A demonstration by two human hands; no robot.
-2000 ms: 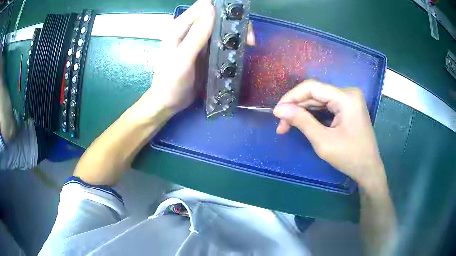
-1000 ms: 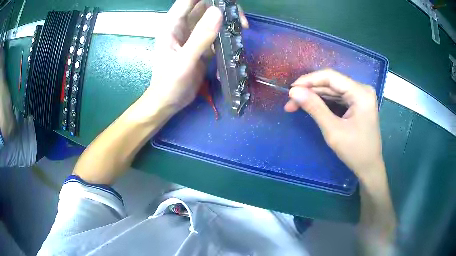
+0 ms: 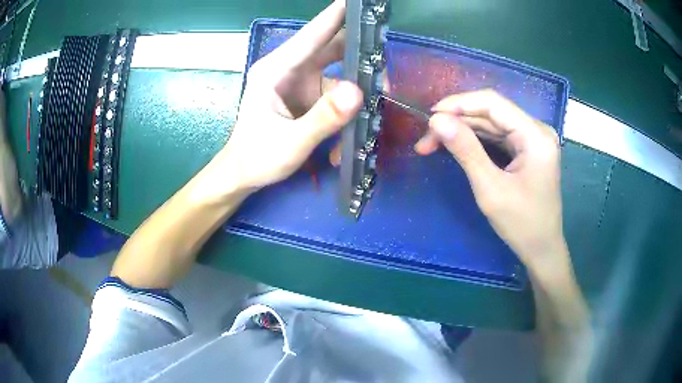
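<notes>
My left hand (image 3: 295, 123) holds a grey component bar (image 3: 352, 135) upright and nearly edge-on, thumb on its flat side. Several dark round components (image 3: 368, 149) with shiny ends stick out from the bar's right side. The bar's top end is cut off by the picture's edge. My right hand (image 3: 497, 161) pinches thin tweezers (image 3: 407, 107), whose tip reaches a component near the bar's middle; I cannot tell if it grips anything. Both hands are over the blue tray (image 3: 441, 232). Orange-red scraps (image 3: 426, 78) lie in the tray, partly hidden by the hands and the bar.
Black fixture bars (image 3: 69, 123) stand side by side at left, with silver round parts (image 3: 105, 127) along the right ones and a red strip (image 3: 95, 135) between. A pale rail (image 3: 187, 51) crosses the green bench (image 3: 176, 97). A person's arm (image 3: 7, 172) shows at far left.
The bar has turned from its face showing to nearly edge-on, and moved right and lower. The tweezers went from its lower end to its middle. The view has shifted slightly.
</notes>
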